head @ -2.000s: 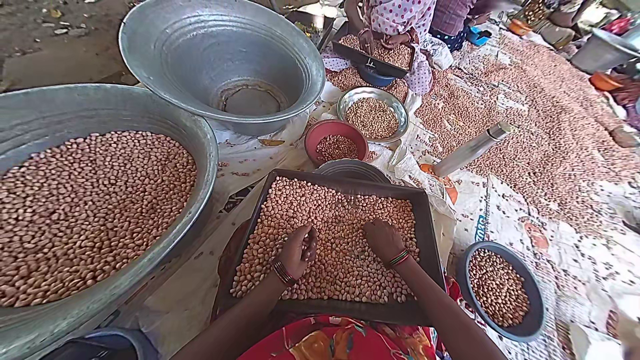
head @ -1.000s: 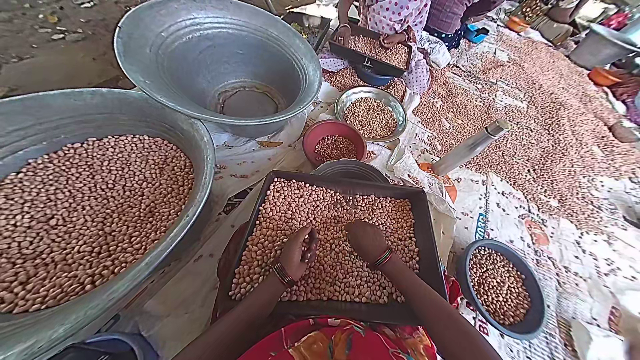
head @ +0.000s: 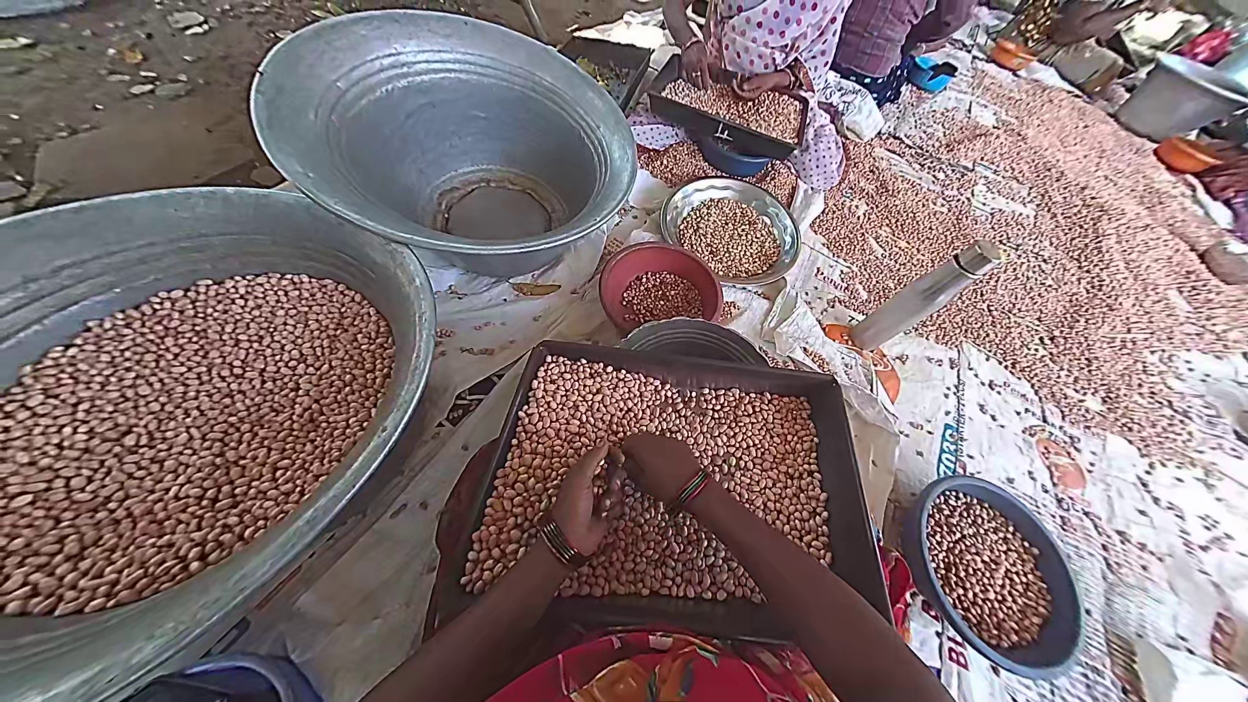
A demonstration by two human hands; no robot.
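A black rectangular tray (head: pixel 846 468) full of pinkish-brown nuts or seeds (head: pixel 741 429) lies at my lap. My left hand (head: pixel 588 502), with bangles at the wrist, is over the middle of the tray, palm turned inward and fingers curled. My right hand (head: pixel 663 468) meets its fingertips from the right, knuckles up. Whether a nut sits between the fingers is hidden. Behind the tray stand a red bowl (head: pixel 616 283) and a steel bowl (head: pixel 682 200), both holding nuts.
At left, a large metal basin (head: pixel 414 341) holds many nuts; an empty one (head: pixel 409 127) stands behind it. A grey-blue bowl (head: pixel 1068 624) of nuts is at right. A steel cylinder (head: pixel 921 297) leans over printed sacks. A person (head: pixel 780 39) works at another tray; nuts cover the ground beyond.
My right hand has moved left across the tray, from apart to meeting my left hand. My left hand has stayed near the same part of the tray.
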